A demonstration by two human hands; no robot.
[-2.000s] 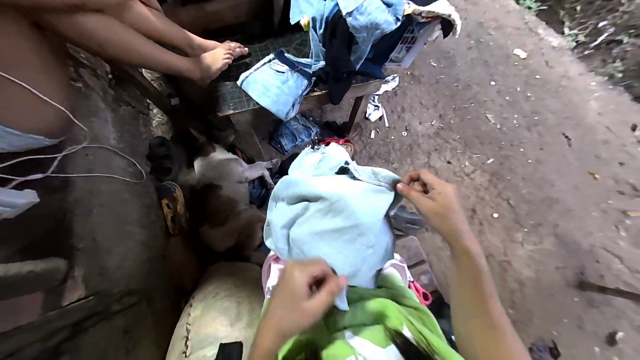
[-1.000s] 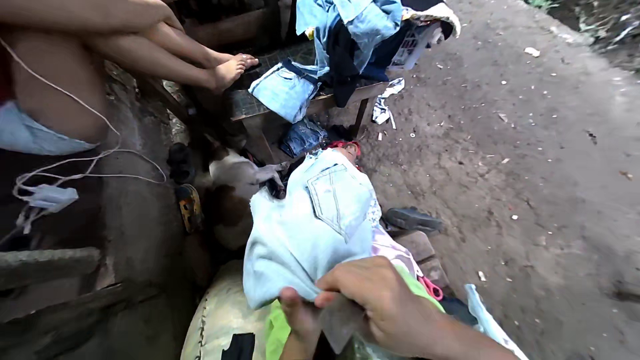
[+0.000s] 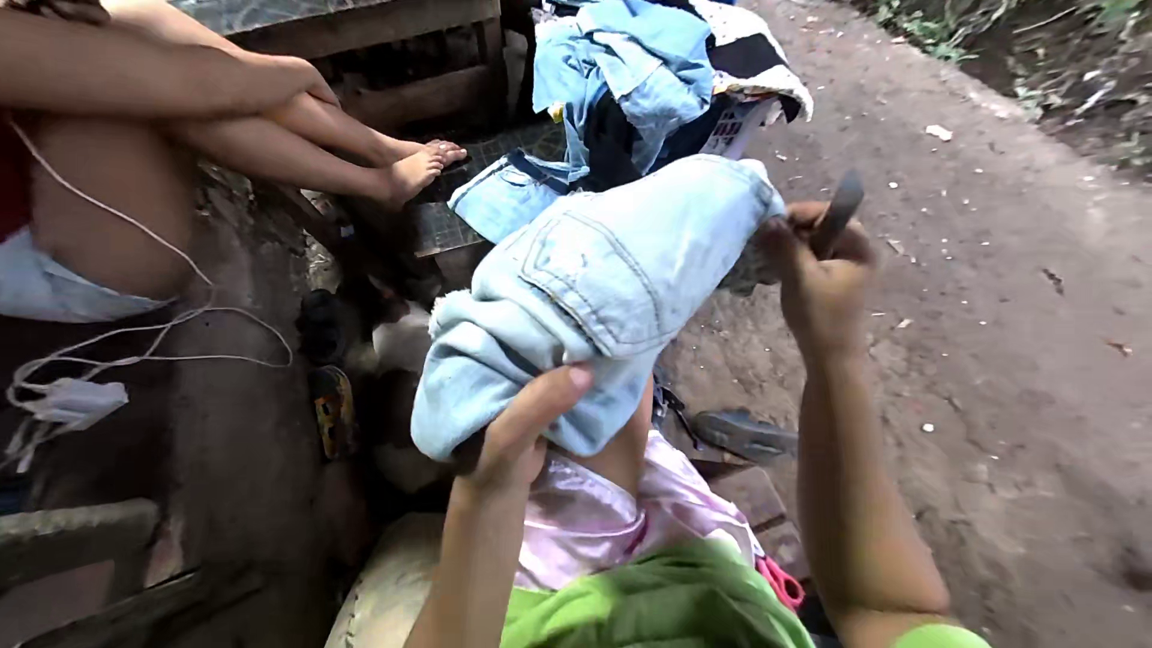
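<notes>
A light blue denim garment with a stitched pocket is held up in front of me, above my lap. My left hand grips its lower left part, thumb on top of the cloth. My right hand pinches its upper right end. A dark, flat, blade-like object sticks up from the fingers of my right hand; its exact kind is unclear. Behind the garment, a folded pair of denim shorts lies on the low bench.
Denim clothes are heaped over a plastic basket. At left sits a person with bare legs, beside a white cable and charger. A sandal lies on the dirt ground; an animal is partly hidden below the bench.
The denim garment has been raised off my lap. My hands, close together one second ago, are now apart, with my right hand up at the right end of the cloth.
</notes>
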